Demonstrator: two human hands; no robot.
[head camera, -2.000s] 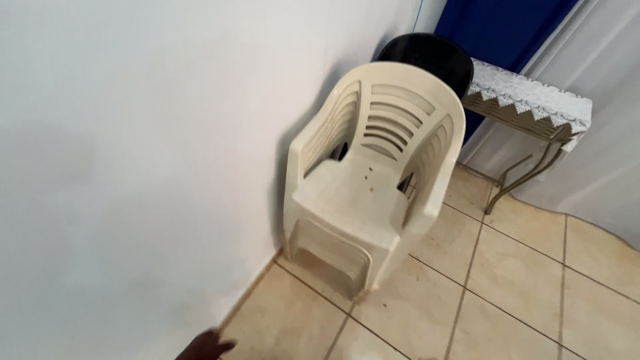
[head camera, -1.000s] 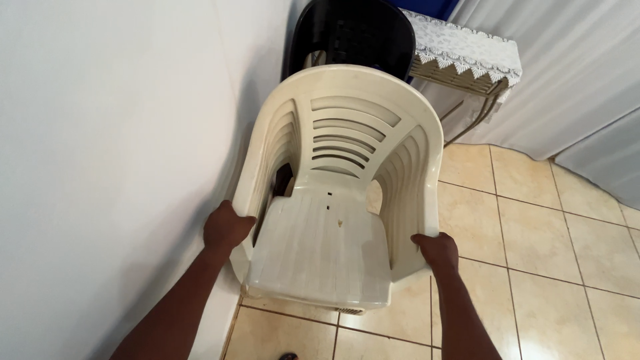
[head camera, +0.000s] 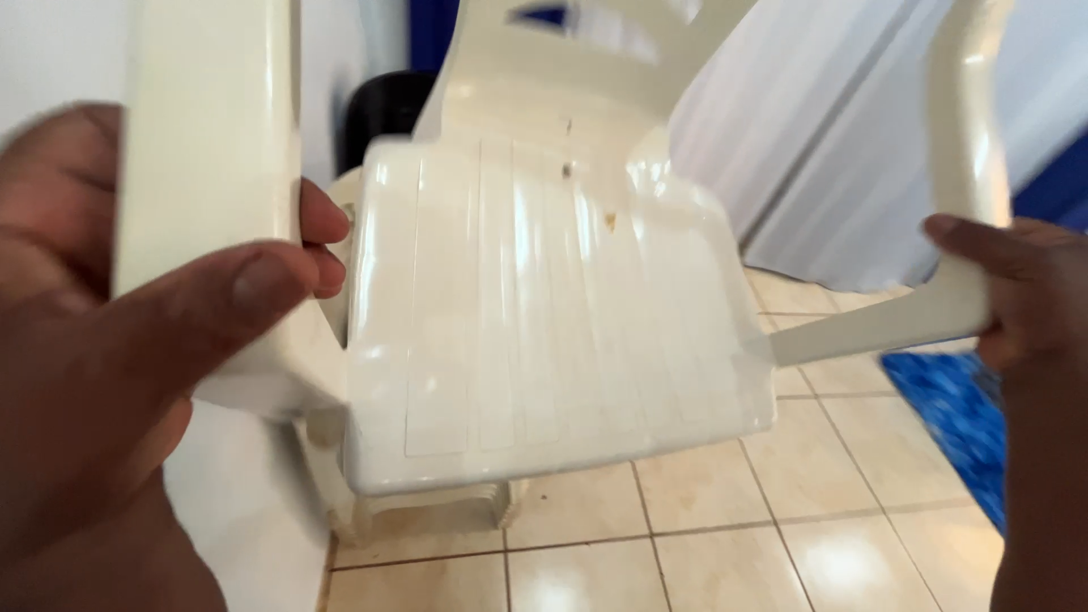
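A cream plastic armchair (head camera: 552, 323) fills the middle of the view, lifted close to the camera and slightly tilted. My left hand (head camera: 153, 297) grips its left armrest, thumb on the near face and fingertips showing past the inner edge. On the other side my right hand (head camera: 1020, 272) is closed around the right armrest, its thumb on top. The seat bears small dark and brownish marks. Below and behind it, the legs of other stacked cream chairs (head camera: 501, 507) show near the wall; the lifted chair hides most of that stack.
A white wall (head camera: 242, 484) runs close along the left. Behind the chair are a black rounded object (head camera: 382, 115), probably a chair back, and a white curtain (head camera: 816, 144). A blue rug (head camera: 952, 425) lies on the tiled floor (head camera: 705, 544) at the right.
The hands came to the armrests of the stacked chairs, and the top chair has since been lifted off, up towards the camera. The lace-covered table seen earlier is out of sight.
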